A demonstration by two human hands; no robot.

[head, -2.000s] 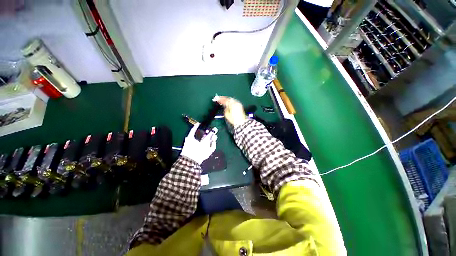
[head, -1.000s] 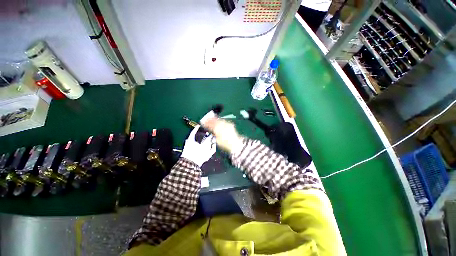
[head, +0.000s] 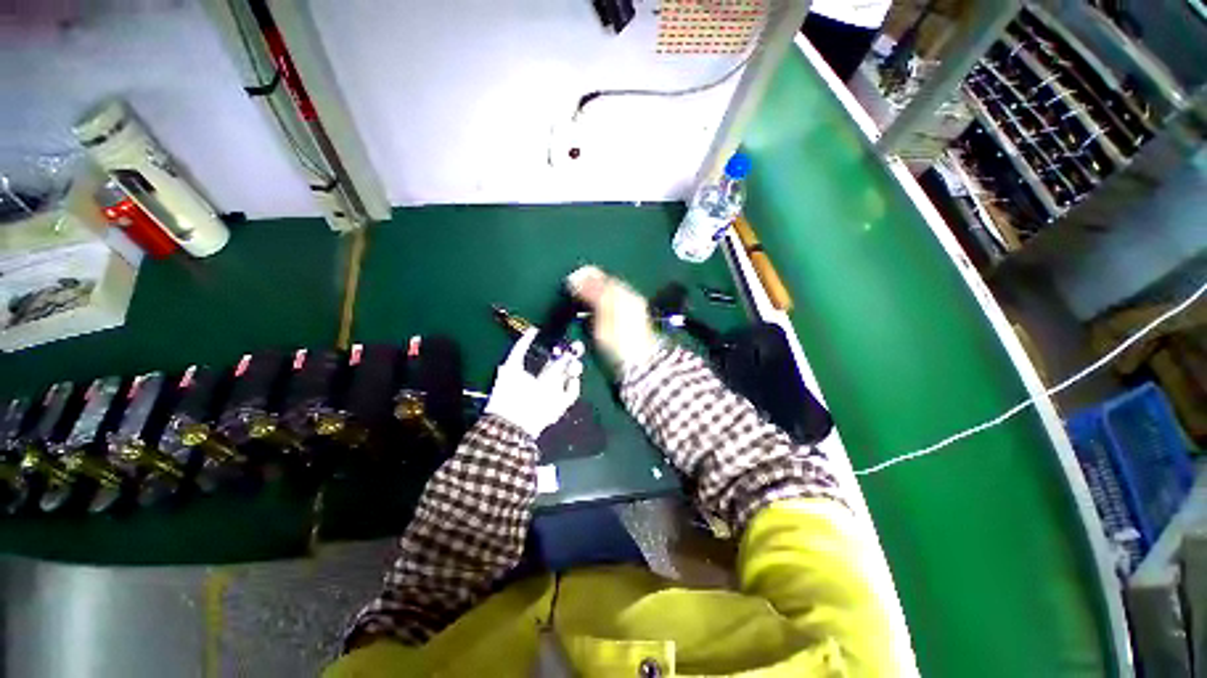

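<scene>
My left hand [head: 534,384], in a white glove, is closed around the lower end of a black lock unit [head: 561,322]. A brass mechanism [head: 512,321] sticks out to the left of the unit. My right hand [head: 614,315] is blurred and lies over the unit's upper end, with a small white piece [head: 581,278] at its fingertips. What the right fingers hold is too blurred to tell fully. A flat black pad [head: 575,432] lies beside my left hand, with a small white card [head: 547,478] below it.
Several black lock units [head: 414,397] stand in a row at left. A water bottle [head: 711,209], a wooden-handled tool [head: 762,266] and a large black item [head: 778,380] are at right, beside the green conveyor [head: 913,397]. A thermos [head: 155,179] and a white parts box [head: 66,294] are far left.
My right hand came down over the unit near my left hand, then moved back up and right to its upper end. My left hand keeps its hold.
</scene>
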